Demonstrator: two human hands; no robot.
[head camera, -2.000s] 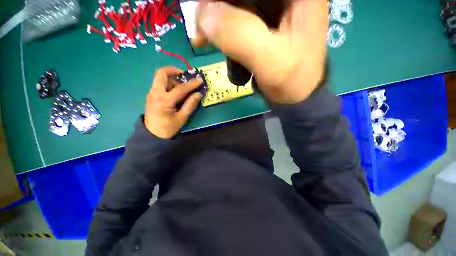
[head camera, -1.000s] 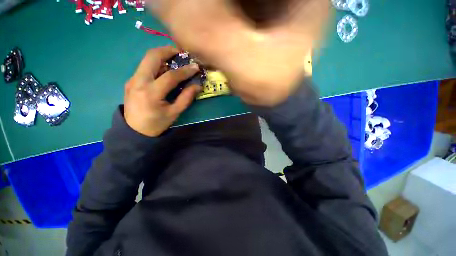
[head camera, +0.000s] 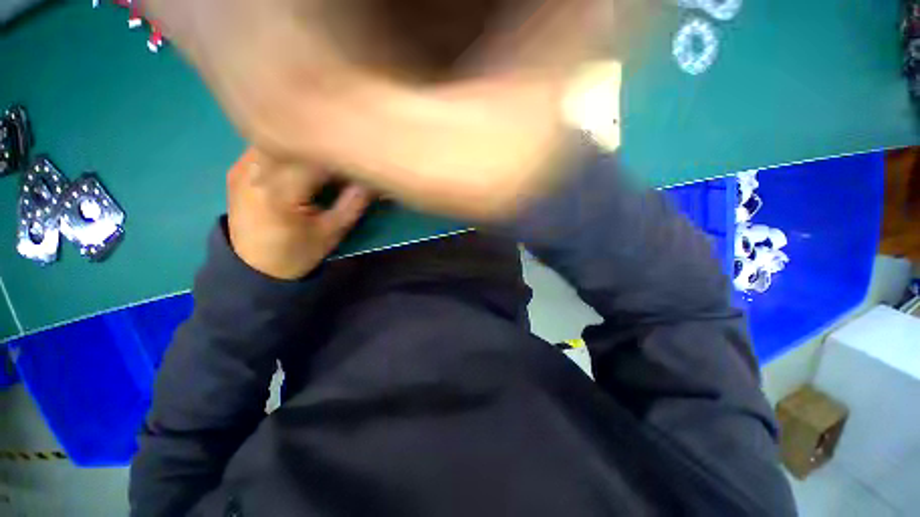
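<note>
My right hand (head camera: 404, 131) is large and blurred close to the camera. It is closed around the dark electric screwdriver (head camera: 434, 30), whose tip is hidden behind the hand. My left hand (head camera: 282, 217) is on the green mat near the table's front edge, its fingers partly covered by my right hand. A dark bit of the circuit board module (head camera: 328, 192) shows between its thumb and fingers; the rest is hidden. A bright end of the pale-yellow jig (head camera: 599, 101) shows right of my right hand.
Spare circuit boards (head camera: 89, 214) lie at the left, with a dark part (head camera: 12, 139) behind them. Red wires with white plugs (head camera: 151, 38) are at the top left. Clear rings (head camera: 695, 44) lie at the top right. A blue bin (head camera: 817, 252) below the edge holds white housings (head camera: 759, 257).
My right hand and the screwdriver have moved left and closer to the camera, covering more of my left hand, the module and the jig. My left hand has moved slightly left. The view has shifted.
</note>
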